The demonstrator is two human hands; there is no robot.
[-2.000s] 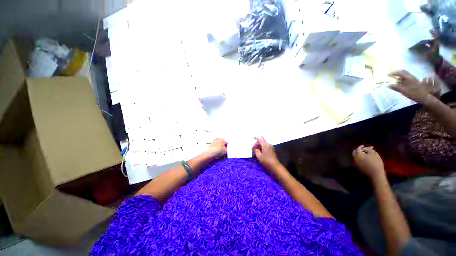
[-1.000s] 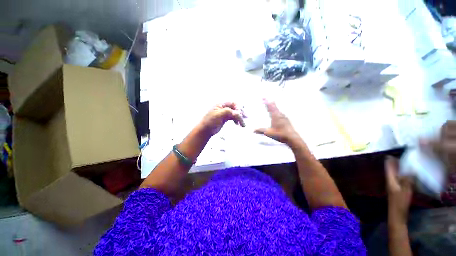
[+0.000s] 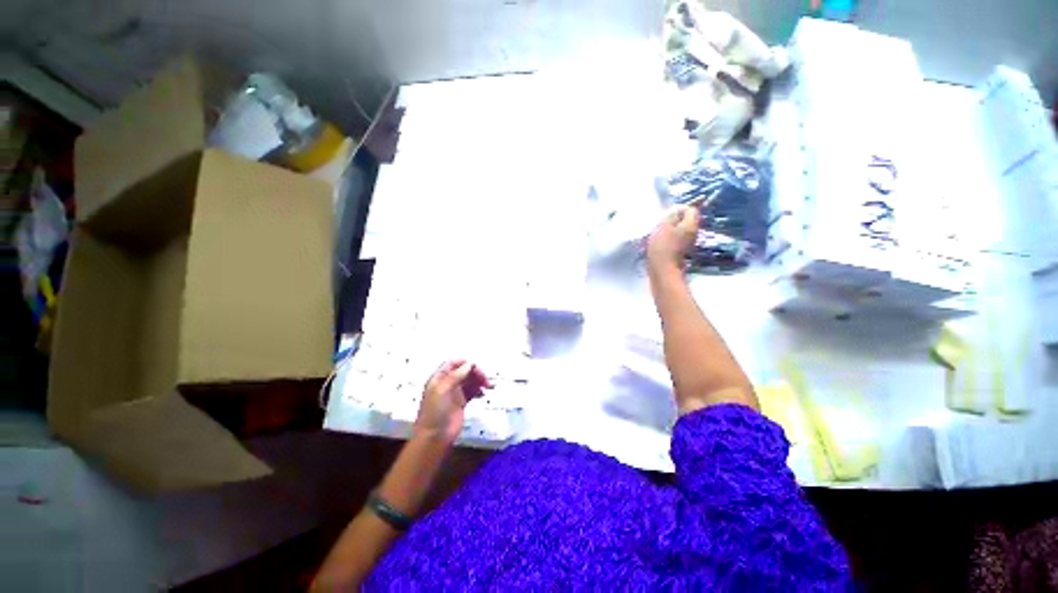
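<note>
My right hand (image 3: 673, 238) is stretched forward with bent fingers at the left edge of a dark shiny bundle in clear plastic (image 3: 733, 209). Whether it grips anything is too blurred to tell. My left hand (image 3: 453, 394) is over the near end of the white carton rows (image 3: 447, 255), fingers curled and slightly apart, with no object visible in it. A single white carton (image 3: 555, 330) stands at the right side of the rows. Other pale items (image 3: 642, 388) lie between my forearms, blurred by glare.
Stacked white cartons (image 3: 853, 151) with dark eyeglasses (image 3: 877, 203) on top stand right of the bundle. A beige cloth heap (image 3: 719, 70) is behind it. Yellow strips (image 3: 830, 434) lie front right. An open brown box (image 3: 255, 278) is left of the table.
My right hand has moved forward from near my left hand to the dark bundle. My left hand has moved left and nearer. The view has shifted, and the neighbour's hands have left it.
</note>
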